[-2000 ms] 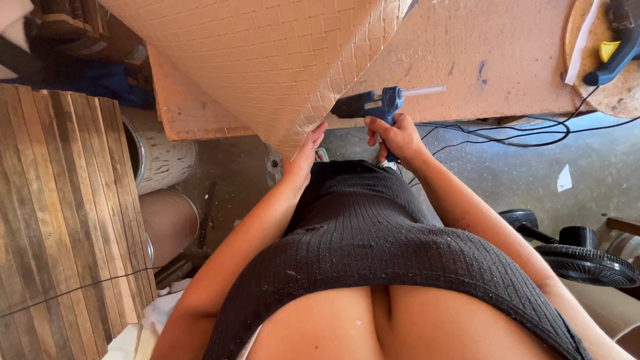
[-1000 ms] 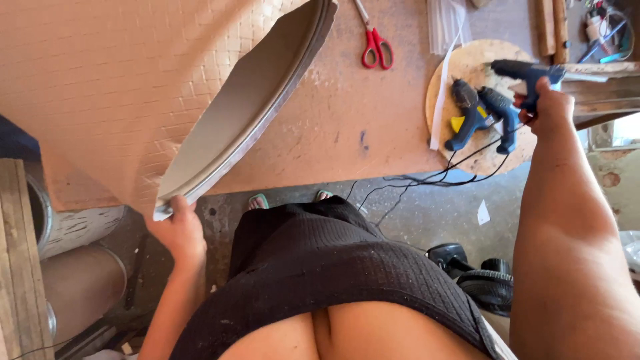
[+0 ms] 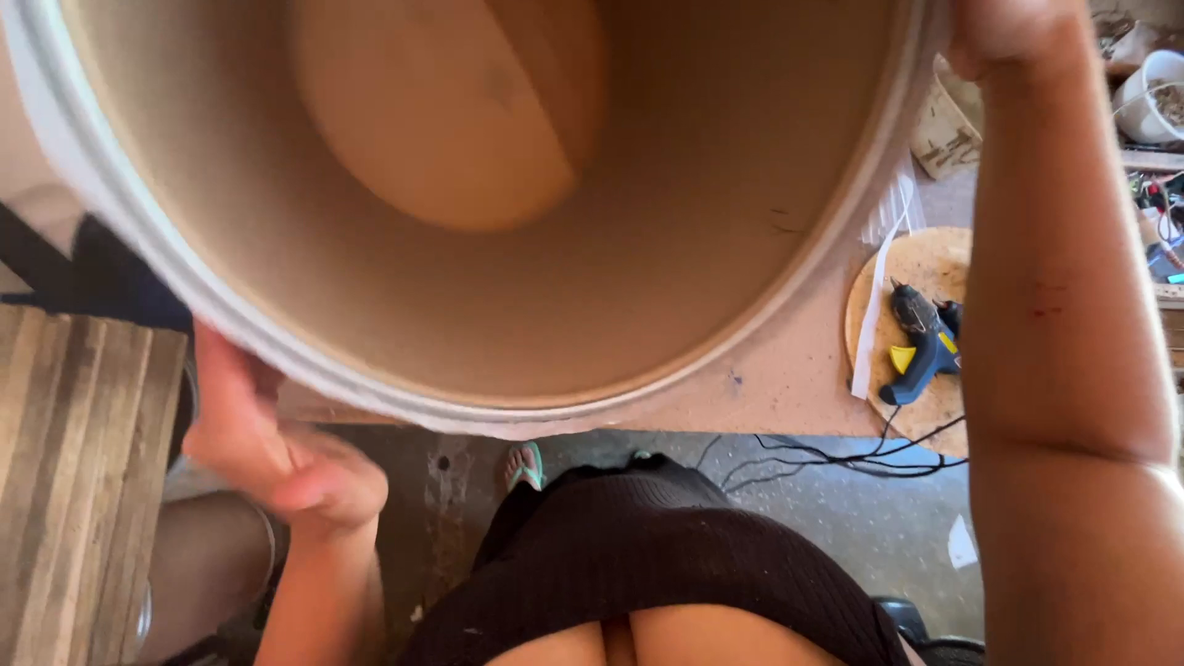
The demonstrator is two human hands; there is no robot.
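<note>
A large round drum [image 3: 518,314], with a pale rim and a brown inside, fills the upper middle of the view, its open end facing me. My left hand [image 3: 277,435] is at the lower left of the rim, its fingertips hidden behind the drum's side. At the upper right my right hand [image 3: 1008,37] is against the drum's rim, blurred and partly out of view. A blue and black hot glue gun [image 3: 925,347] lies on a round wooden board [image 3: 869,287], and a second one is mostly behind my right forearm. A white strip [image 3: 872,324] crosses the board's left edge.
Beneath the drum is a worktable [image 3: 740,393]. Black cables [image 3: 832,458] hang at its front edge. Wooden slats [image 3: 65,481] stand at the left, above a brown cylinder [image 3: 208,546]. A white bucket [image 3: 1156,97] and small tools are at the far right.
The drum has been turned so that its open end faces me. My right hand has let go of the glue gun it held over the board and moved to the drum's rim.
</note>
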